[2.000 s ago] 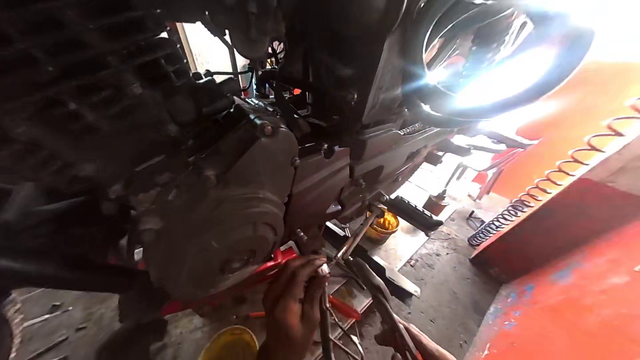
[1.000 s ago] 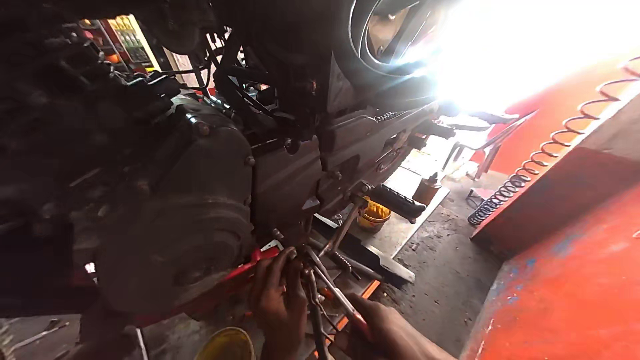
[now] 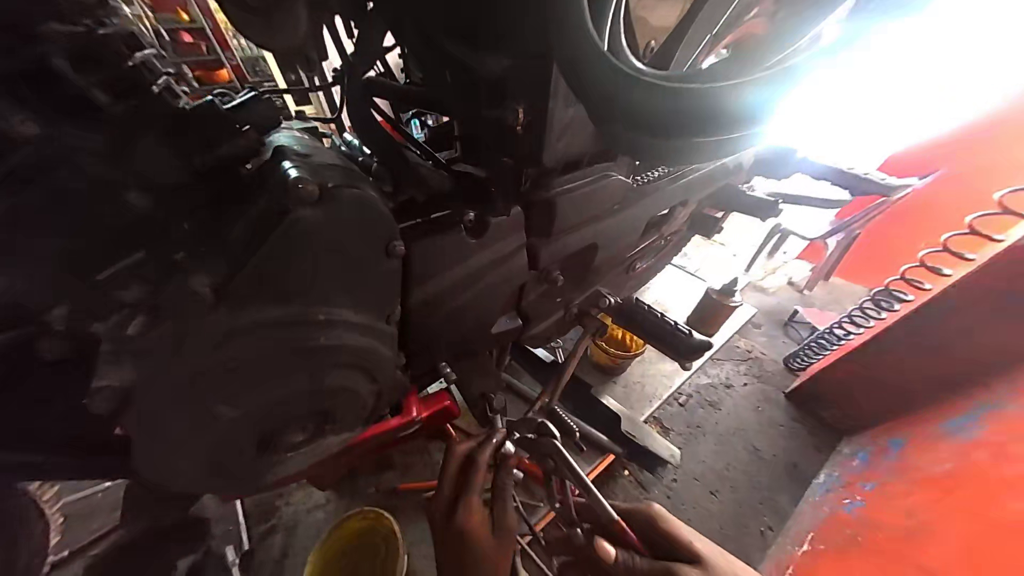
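Below a dark motorcycle engine cover [image 3: 264, 344], my left hand [image 3: 478, 508] has its fingers closed on a small metal fitting [image 3: 504, 442]. My right hand [image 3: 632, 540] holds pliers [image 3: 588, 488] with red on the handle; their jaws are beside the fitting, and I cannot tell whether they grip it. Just above the fingertips is a dark metal part [image 3: 496, 404] under the engine. The black rubber footrest [image 3: 664, 328] and a metal lever [image 3: 568, 364] are up and to the right of the pliers.
A red metal bar [image 3: 400, 420] lies under the engine. One yellow container [image 3: 360, 544] stands at the bottom, another yellow tub [image 3: 616, 348] behind the lever. A wheel [image 3: 680, 104] is above. At right are a coiled hose [image 3: 880, 300] and a red wall [image 3: 920, 480].
The pliers and both hands have stayed below the engine, close together. The pliers' angle has shifted a little since the earliest frame.
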